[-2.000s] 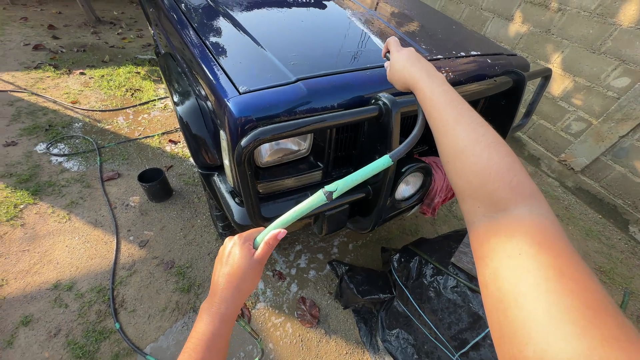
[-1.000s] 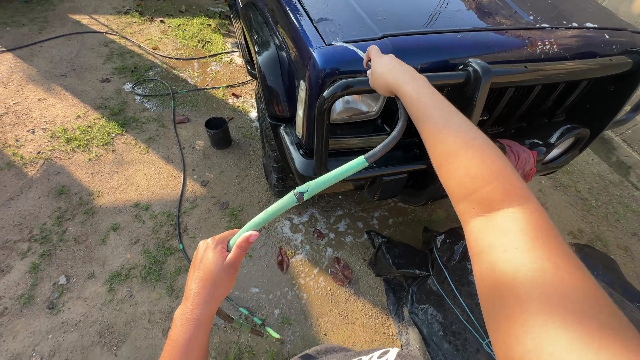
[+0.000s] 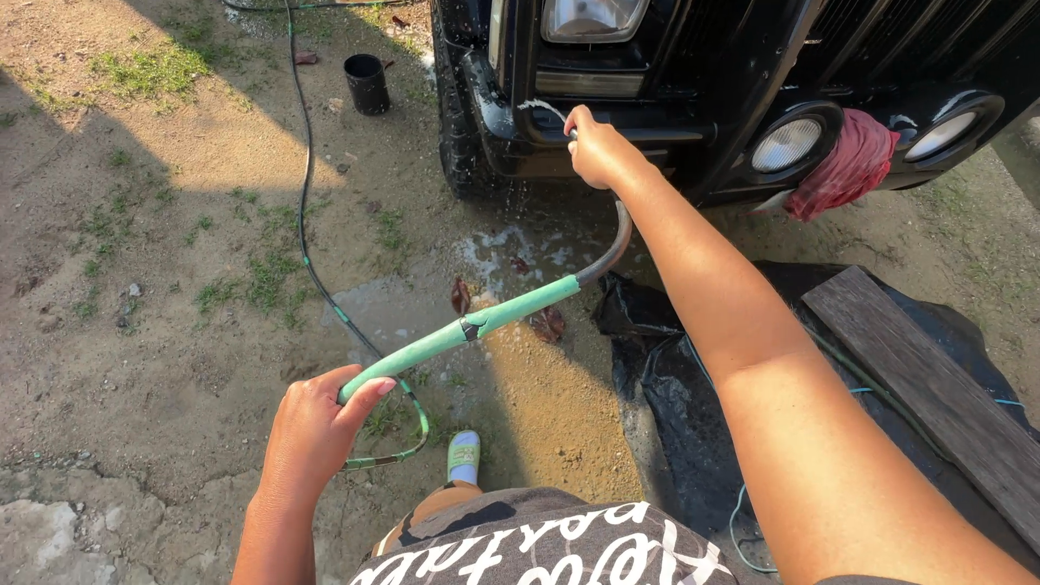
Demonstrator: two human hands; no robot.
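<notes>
A garden hose with a green outer section (image 3: 422, 345) and a dark end part crosses between my hands. My left hand (image 3: 321, 414) is closed around the green section at lower left. Up at the dark end, my right hand (image 3: 597, 150) grips the hose's tip, and water streams left from it onto the black bumper bar (image 3: 508, 134) of a dark vehicle. The headlight (image 3: 593, 18) lies just above my right hand. A wet red cloth (image 3: 849, 166) hangs over the bumper beside a round lamp (image 3: 786, 145). Foam and water lie on the ground below.
A black cylindrical container (image 3: 366, 84) stands on the dirt left of the front tyre (image 3: 467, 154). The hose line (image 3: 302, 203) runs along the ground at left. At right, a wooden plank (image 3: 918, 382) rests on a black plastic sheet (image 3: 691, 422). My foot in a green clog (image 3: 464, 459) is below.
My right hand has moved down from the hood's front edge to the bumper bar below the headlight, still gripping the hose. The view has tilted downward, and my left hand keeps its hold.
</notes>
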